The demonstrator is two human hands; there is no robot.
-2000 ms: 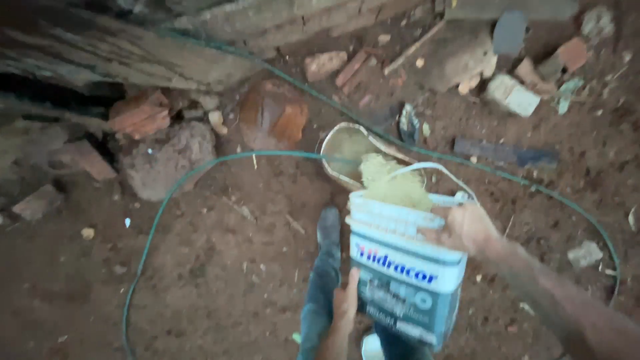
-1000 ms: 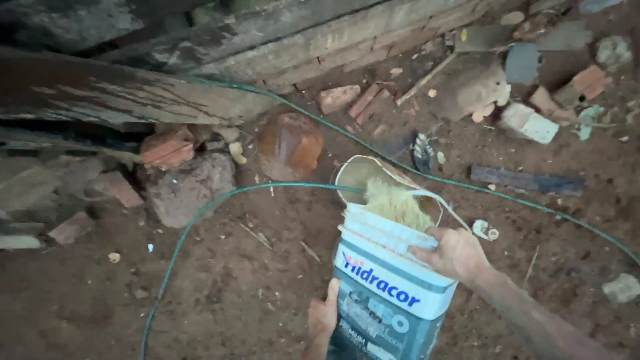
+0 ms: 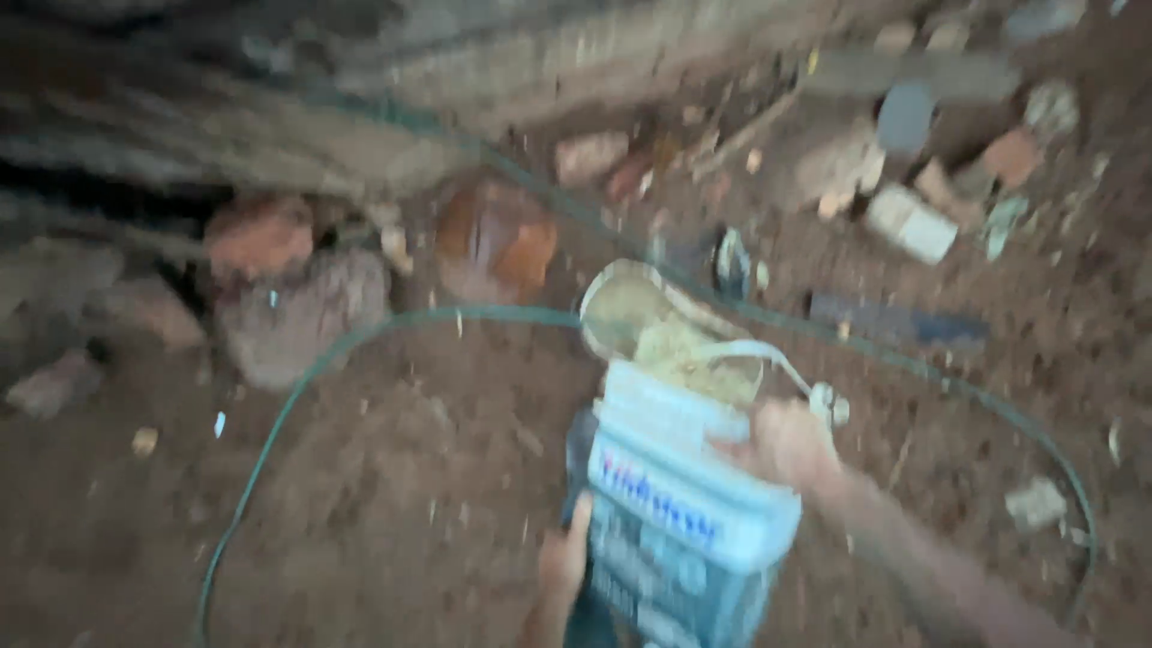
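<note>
A white and blue-green plastic paint bucket is tilted, its mouth pointing away from me. My right hand grips its rim at the right, beside the white handle. Against the bucket's left side is my left hand, partly cut off by the frame edge. Pale yellowish, grainy material shows at the bucket's mouth, above a pale-rimmed open container on the ground. Whether the material is moving cannot be told, because the view is blurred.
A green hose loops over the dirt. Reddish stones, a rounded brown object, a white block and a dark flat strip lie around. A weathered beam runs along the upper left.
Both hands keep hold of the bucket, which stays tilted at the container. The view has shifted and become more blurred since one second ago.
</note>
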